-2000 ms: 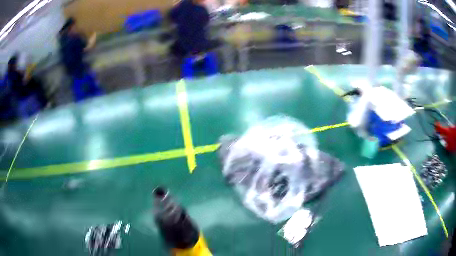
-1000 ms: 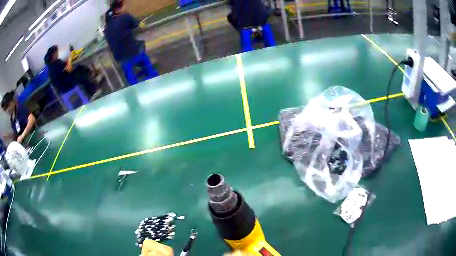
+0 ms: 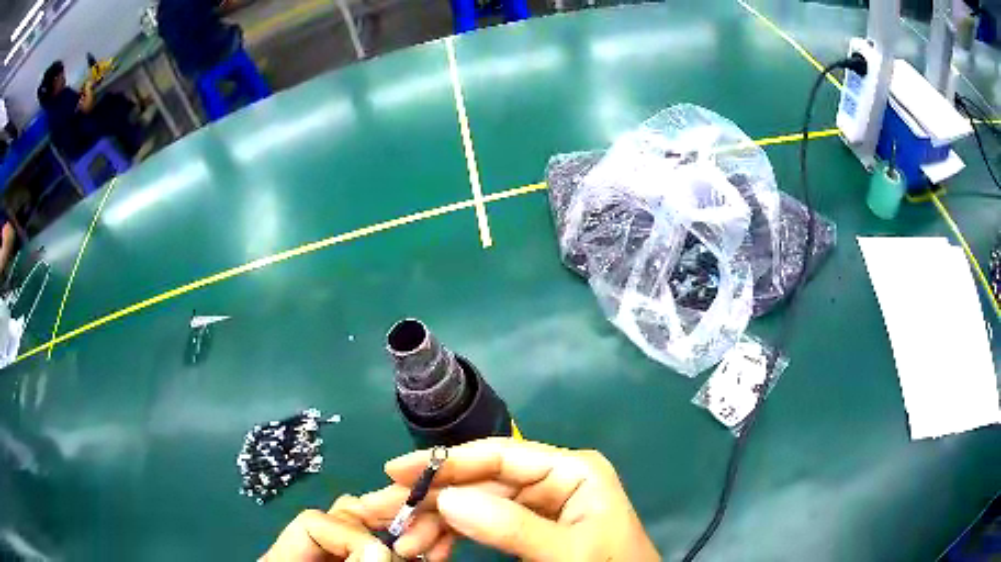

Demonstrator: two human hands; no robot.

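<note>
A short black lead (image 3: 418, 494) with a small metal ring end and a white band is pinched between both hands, low in the centre. My right hand (image 3: 538, 499) holds its upper part between thumb and fingers. My left hand (image 3: 342, 534) holds the lower end, and its fingertips hide part of it. The heat gun (image 3: 445, 386) lies just beyond my hands, its grey open nozzle pointing up and away; my right hand hides most of its yellow body. A pile of black-and-white leads (image 3: 281, 452) lies to the left.
A crumpled clear bag (image 3: 681, 247) over a grey bag, a small zip bag (image 3: 741, 381), a black cord (image 3: 733, 467), a white sheet (image 3: 933, 335), a teal cup (image 3: 885, 190) and a white post (image 3: 869, 99) are to the right. A thin pale scrap (image 3: 206, 322) lies at left. Seated people are beyond.
Both hands have come up into view with the lead between them; before, only a fingertip area and the lead's end showed at the bottom edge. The camera view has tilted down and shifted.
</note>
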